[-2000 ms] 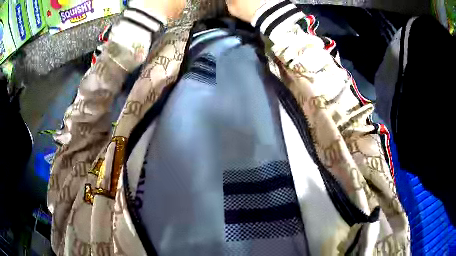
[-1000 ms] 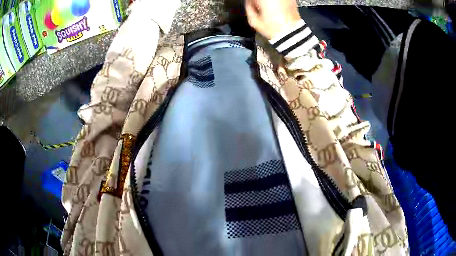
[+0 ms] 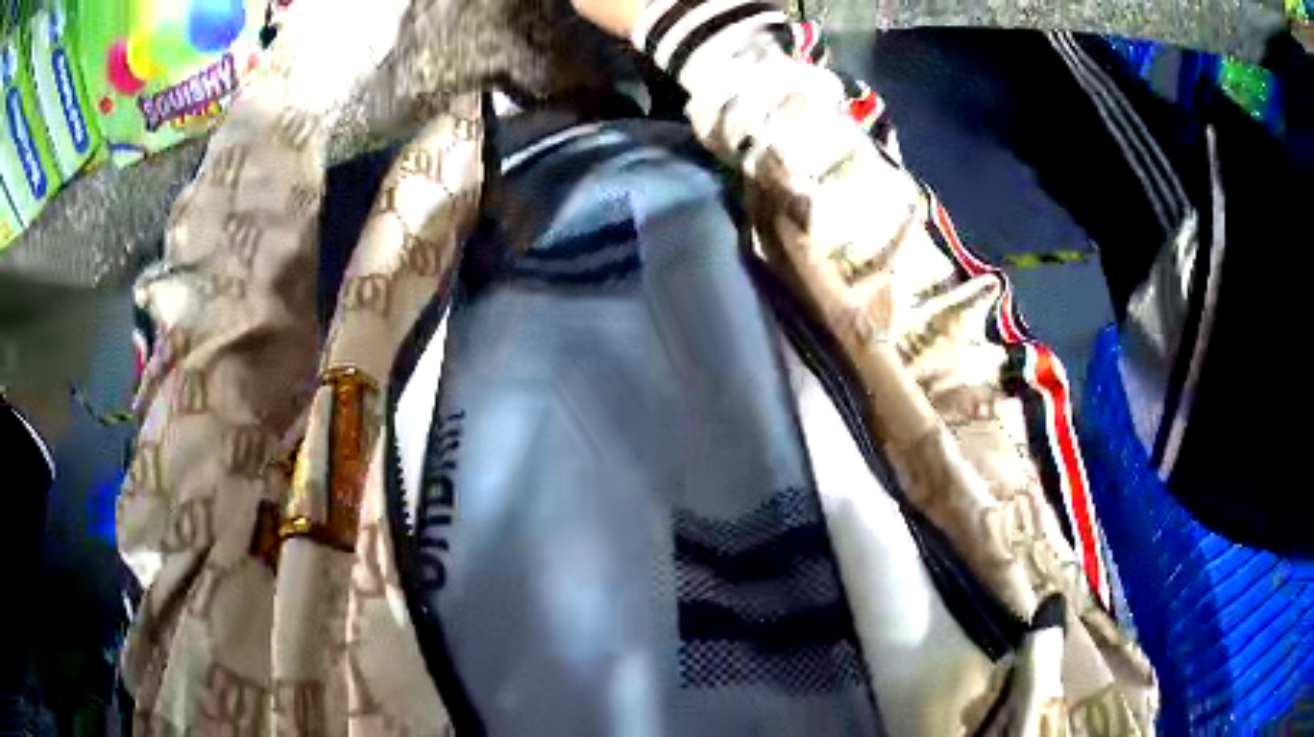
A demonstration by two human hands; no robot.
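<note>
A printed retail box (image 3: 173, 58) in lime green and white, with coloured balls and "Squishy" lettering, lies on the speckled grey benchtop (image 3: 432, 65) at the upper left. More box edges stand beside it at the far left. My right hand (image 3: 608, 12) is cut off by the top edge; only a bit near the wrist shows above the striped cuff, so its fingers and anything in them are hidden. My left hand is out of the picture past the top edge; only its sleeve shows.
My beige jacket and grey-blue shirt fill the middle. Ribbed blue crates (image 3: 1225, 619) stand at the lower right. A person in black clothing (image 3: 1268, 331) is close at the right. Dark clothing shows at the left edge. Yellow-and-black tape (image 3: 1049, 259) marks the floor.
My right hand, visible a second ago, has moved up and left, mostly out of view. My left sleeve remains raised past the top edge. The boxes appear further left and higher.
</note>
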